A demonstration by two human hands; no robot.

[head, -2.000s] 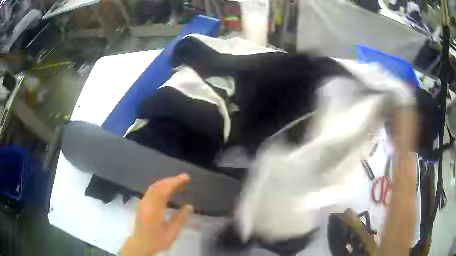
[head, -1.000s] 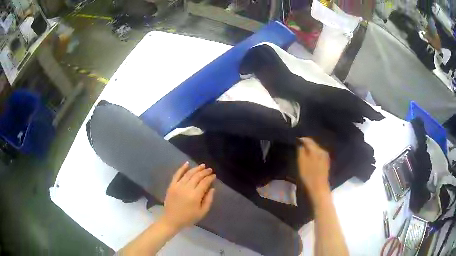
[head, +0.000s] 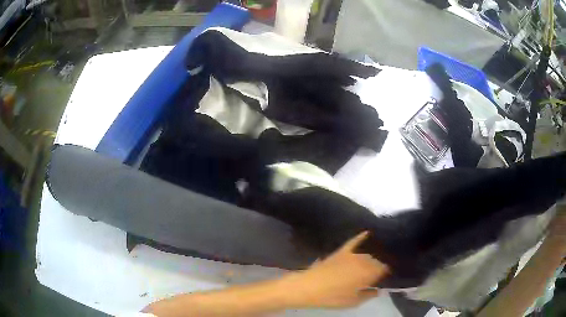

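Observation:
The black garment (head: 323, 210) with white lining (head: 236, 108) lies over the table and across the right end of the grey padded board (head: 167, 204). My left hand (head: 347, 272) is low at the centre right, on the black cloth, its index finger extended; whether it grips the cloth is unclear. My right hand (head: 557, 232) is at the right edge, partly cut off, at the end of a raised stretch of black cloth with pale lining. Its fingers are hidden or out of the picture.
A long blue board (head: 164, 86) lies behind the grey board. A silver metal tray (head: 426, 134) holds thin items at the right. Black and white cloth (head: 496, 139) lies beyond it. A blue bin (head: 456, 73) is at the far right corner. The white table (head: 74, 238) shows at left.
My left hand has moved right from the grey board onto the black cloth. My right hand has moved far right, and part of the garment now stretches towards it. The view has shifted.

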